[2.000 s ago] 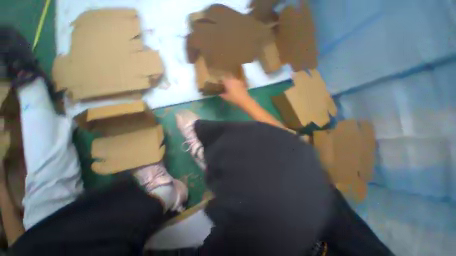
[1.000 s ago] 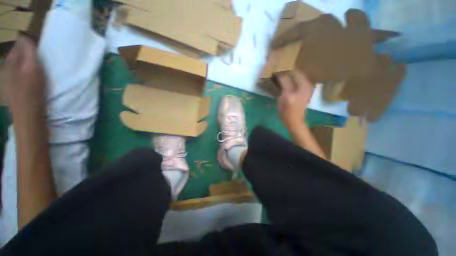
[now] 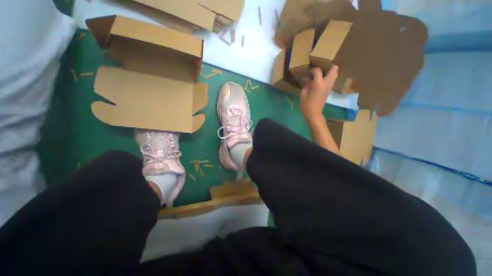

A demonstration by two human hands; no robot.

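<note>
My right hand is at the upper right, its fingers closed on the near end of a folded mailer box. This box stands beside other folded boxes, with their brown lid flaps spread out behind and to the right. The fingertips are partly hidden against the cardboard. My left hand is out of the picture. An open mailer box lies on the floor at the left, its lid edge against my left shoe.
A pile of blanks lies on the white ground sheet at the top. Another brown box is beside my right forearm, next to blue-white sheeting. A neighbour's pale trouser leg is at the left. Cardboard scraps lie on the green floor.
The view has shifted, and the box ends at my right hand now show separately. The hand is still at the boxes. An arm seen at the left edge a second ago is out of view.
</note>
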